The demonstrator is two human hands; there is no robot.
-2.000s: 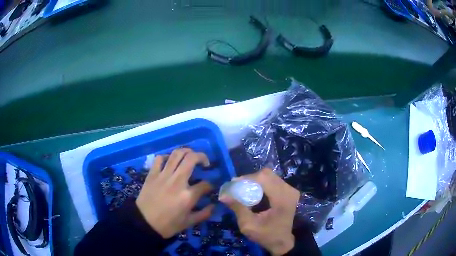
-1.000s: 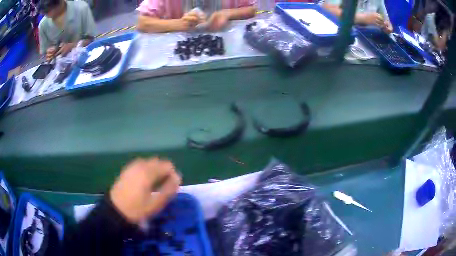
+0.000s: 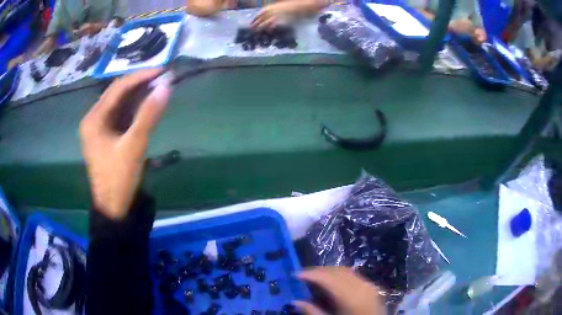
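My left hand [image 3: 120,141] is raised over the green belt at left, thumb and fingers pinched on a curved black band [image 3: 192,69]. Part of the band is hidden behind the hand; a dark end shows below it. My right hand [image 3: 348,292] is blurred and cut off by the bottom edge, over the right rim of the blue parts tray [image 3: 262,216], fingers apart, with nothing visible in it. Small black parts [image 3: 225,283] lie loose in the tray. Another curved black band [image 3: 357,143] lies on the belt.
A plastic bag of dark parts [image 3: 376,246] lies right of the tray. Beyond are a white pointed tool [image 3: 445,224], a translucent object [image 3: 484,287] and a blue cap [image 3: 521,222]. A side tray [image 3: 28,243] holds bands. Across the belt are workers' hands [image 3: 289,12].
My left hand has moved up and left over the belt, now with a band in it. The left band is gone from its earlier place. My right hand has come back into view without the bottle.
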